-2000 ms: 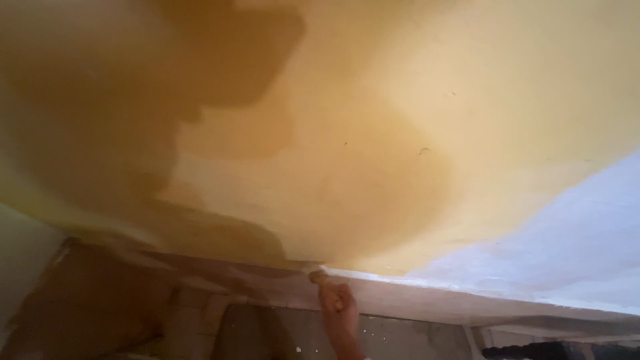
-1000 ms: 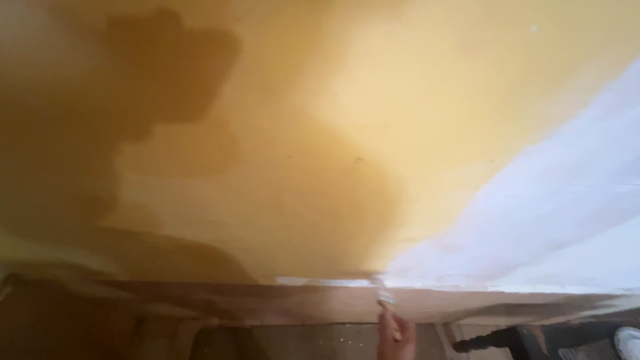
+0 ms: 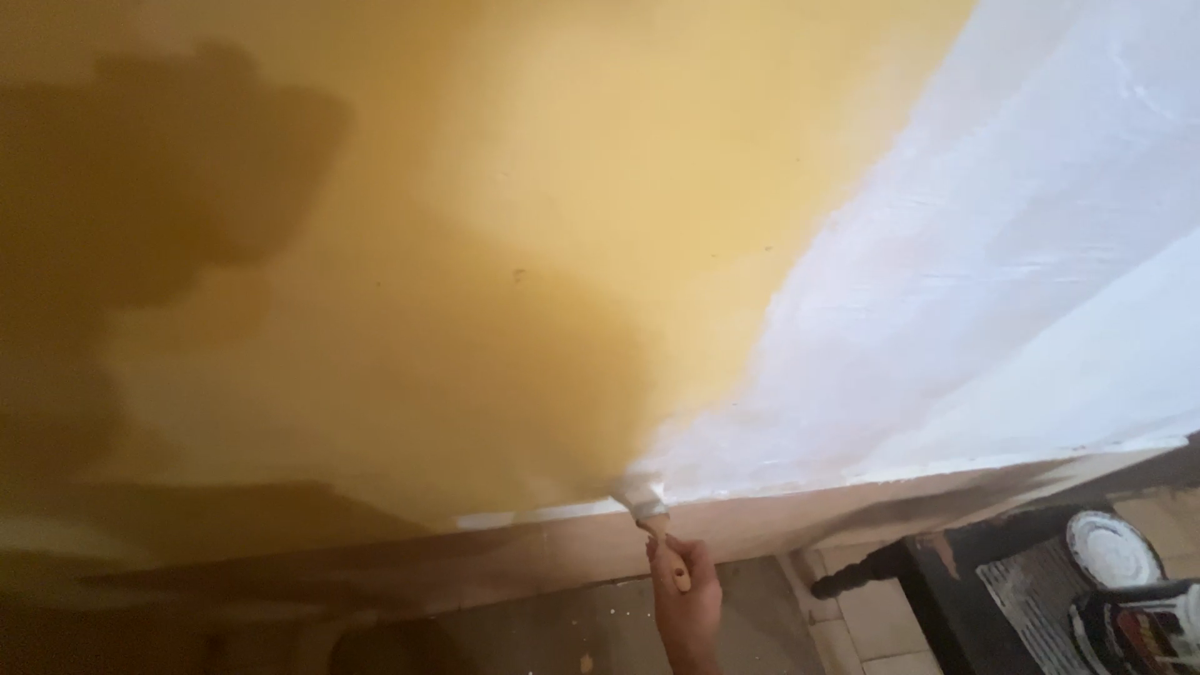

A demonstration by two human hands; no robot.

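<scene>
A paintbrush with a pale wooden handle (image 3: 657, 522) is held in a hand (image 3: 687, 600) at the bottom centre, which looks like my right hand. Its bristles touch the lower edge of a yellow wall (image 3: 600, 187), just above a pinkish-brown baseboard (image 3: 741, 525). White paint (image 3: 937, 272) covers the wall's right part, and a thin white strip runs along its bottom edge, reaching a little left of the brush. My left hand is out of view.
At the lower right stands a dark wooden piece of furniture (image 3: 919, 572) with a turned leg. On it are a ribbed tray (image 3: 1031, 600), a white paint-smeared lid (image 3: 1113, 550) and a paint can (image 3: 1144, 628). Below the baseboard lies a paint-spotted grey sheet (image 3: 525, 628) beside floor tiles (image 3: 877, 614).
The view has shifted right, bringing more of the white-painted wall and the furniture with the lid and can into sight. The brush remains in the hand along the wall's bottom edge.
</scene>
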